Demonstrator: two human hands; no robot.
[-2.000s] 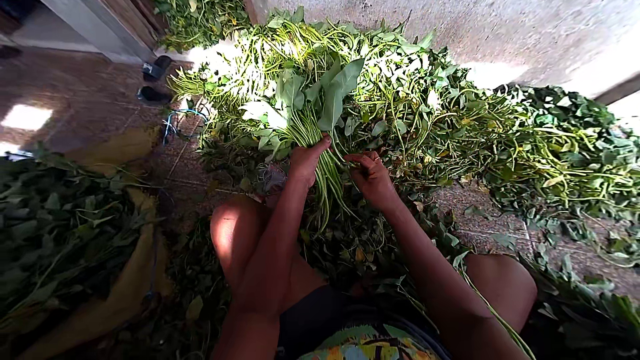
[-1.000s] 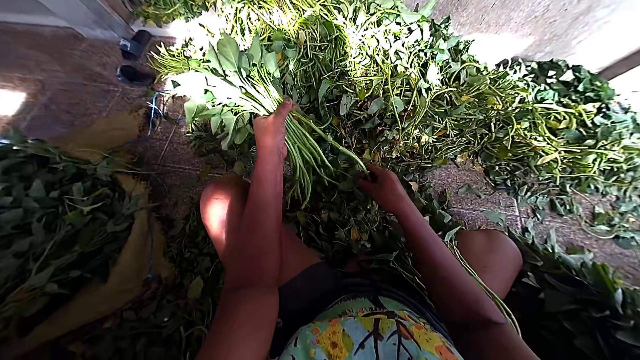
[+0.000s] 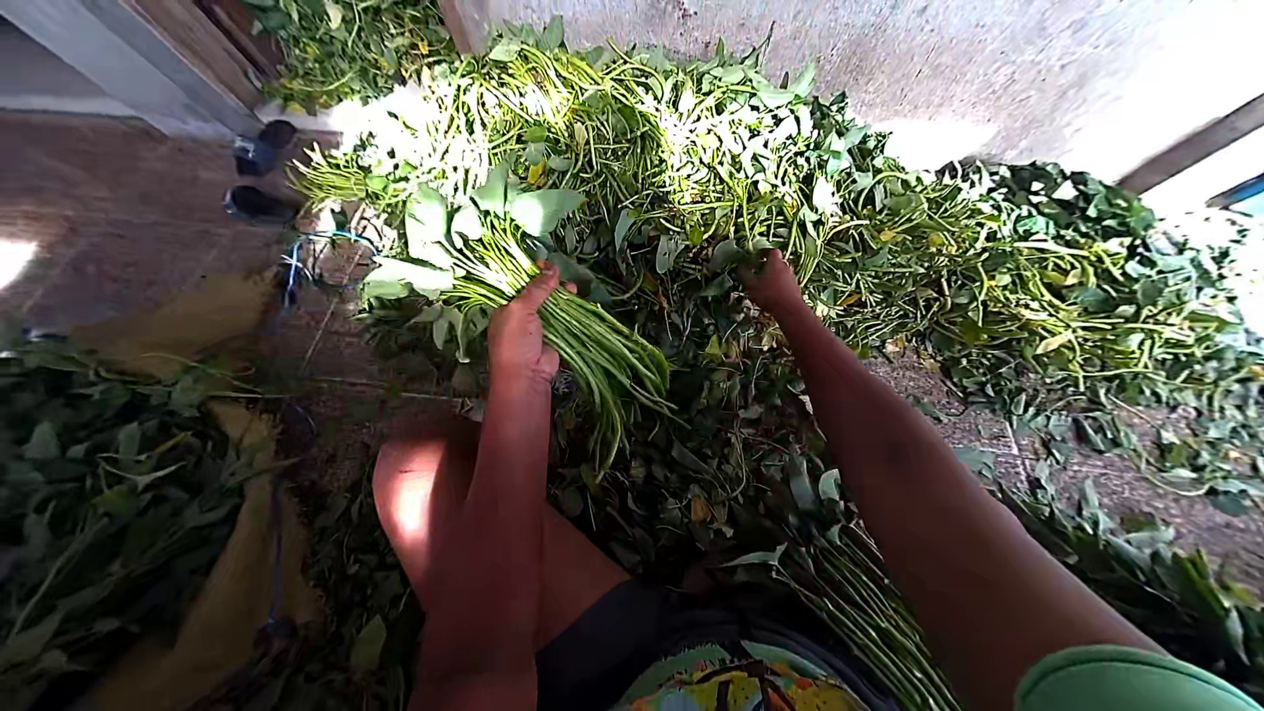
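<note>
My left hand [image 3: 525, 331] is closed around a bunch of leafy green stems [image 3: 602, 355], its broad leaves pointing up and left and its stem ends down and right. To the right, my right hand [image 3: 773, 284] touches the front of a long heap of leafy green stems [image 3: 899, 232], with leaves at its fingertips; its fingers are partly hidden, so its hold cannot be made out. Another bundle of stems [image 3: 859, 602] lies beside my lap, below my right forearm.
Dark leafy greens [image 3: 109, 484] lie on tan sacking [image 3: 232, 553] at left. Dark slippers [image 3: 259, 204] and blue cord [image 3: 291, 262] are on the tiled floor. A concrete wall [image 3: 869, 59] stands behind the heap. Loose leaves [image 3: 691, 464] cover the floor before me.
My right hand has moved away from the bunch, up and right to the heap. My left hand still holds the bunch, which was more upright two seconds ago.
</note>
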